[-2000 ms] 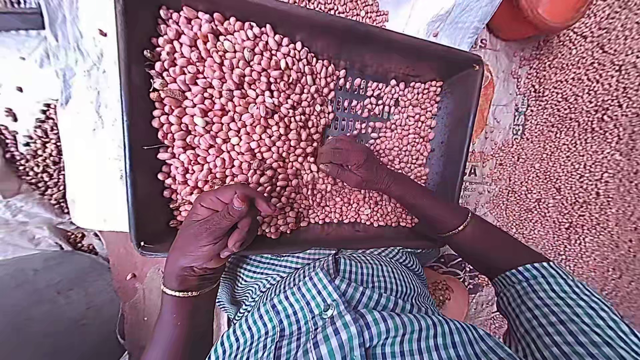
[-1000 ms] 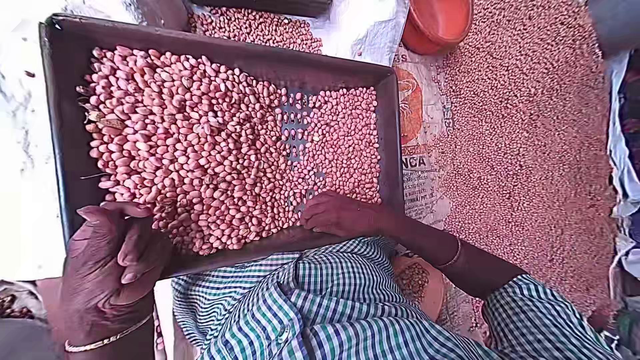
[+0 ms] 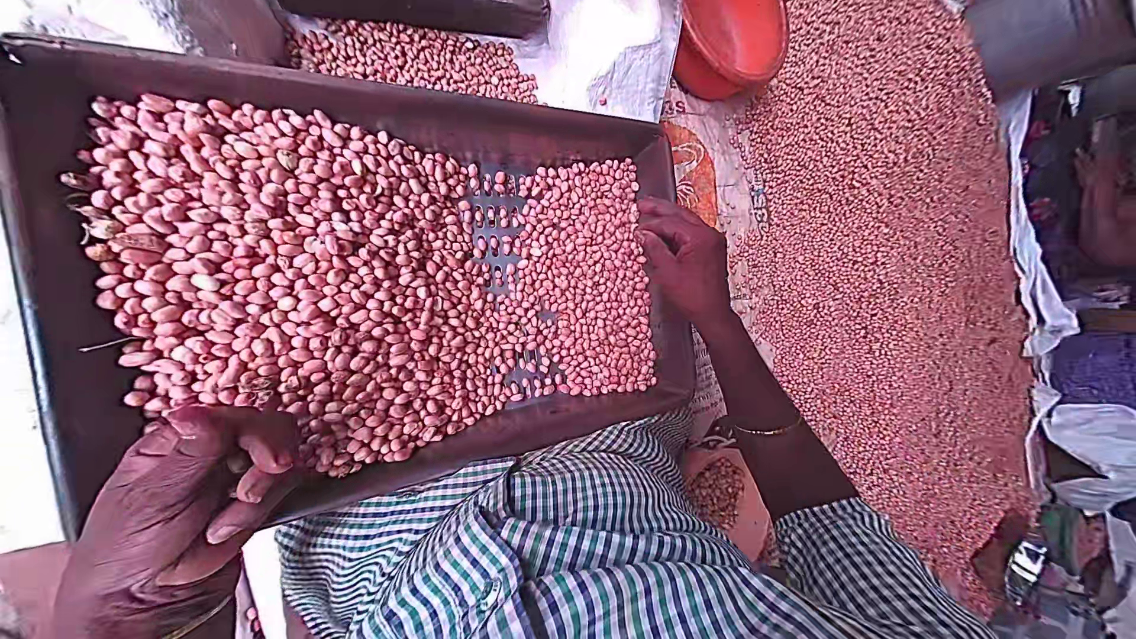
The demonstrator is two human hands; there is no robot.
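A dark rectangular sieve tray [image 3: 568,129] with a slotted bottom lies across my lap, holding shelled pink peanuts [image 3: 266,257]. Larger kernels cover its left part; smaller kernels [image 3: 586,275] lie at the right, with a strip of slots showing between them. My left hand [image 3: 191,497] is over the near left rim, its fingers curled above the peanuts; whether it grips the rim or any kernels is hidden. My right hand [image 3: 688,257] is at the tray's right wall, fingers bent over the rim and thumb side toward the inside.
A wide heap of peanuts [image 3: 887,266] spreads on printed sacking at the right. An orange-red basin [image 3: 732,44] stands beyond the tray. More peanuts [image 3: 417,58] lie past the far rim. A small container of peanuts [image 3: 719,497] sits beside my checked shirt. A person's wrist with a watch [image 3: 1025,564] shows at lower right.
My right hand has moved from the kernels inside the tray to its right wall. My left hand has stayed near the near left rim since a second ago. The view has shifted right.
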